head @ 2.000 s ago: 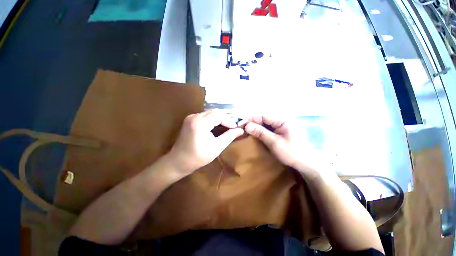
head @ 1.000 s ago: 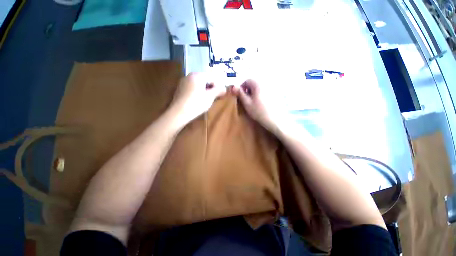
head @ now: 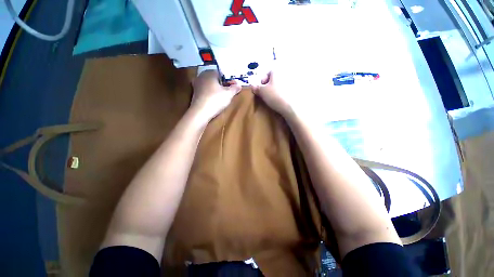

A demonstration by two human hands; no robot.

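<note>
A brown tote bag (head: 238, 189) lies across the table's front and over my lap, its far edge under the white sewing machine head (head: 189, 32). My left hand (head: 212, 93) pinches the edge just left of the presser foot (head: 236, 80). My right hand (head: 269, 93) pinches the same edge just right of it. The needle itself is too small to make out. Tan handles (head: 37, 157) loop out at the left, near a tiny cream tag (head: 73, 162). Another handle (head: 428, 189) curves at the right.
Blue-black thread snips with a red tip (head: 355, 78) lie on the white table (head: 379, 124), right of the machine. A teal cloth (head: 108, 27) is at the upper left on the dark surface. Brown fabric (head: 476, 211) is at the far right, beyond the table edge.
Both hands have moved forward with the pinched edge, from in front of the machine to beside the presser foot. The bag's middle is pulled out straighter. The view has shifted somewhat.
</note>
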